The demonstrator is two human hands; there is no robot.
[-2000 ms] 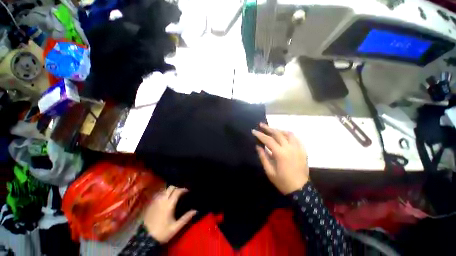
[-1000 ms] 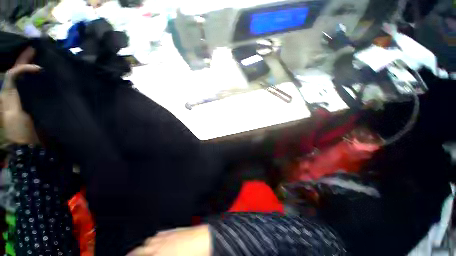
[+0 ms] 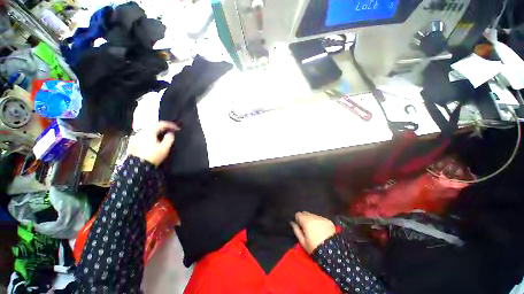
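Observation:
A black garment piece lies over the left part of the white table and hangs down onto the red cloth on my lap. My left hand rests at the left edge of the black cloth on the table; its fingertips are bent, and whether it pinches the cloth is unclear. My right hand lies on the black cloth at my lap, with its fingertips on or at the edge. The off-white sewing machine stands beyond, with its blue screen lit.
Snips and a dark flat pouch lie by the machine. A black heap is at the back left. A red plastic bag hangs left of my lap. Another red bag and dark cloth are at the right.
The black cloth, raised at the left a second ago, now lies along the table and lap. My left hand has moved right and down onto it; my right hand has come further into view. The view has shifted.

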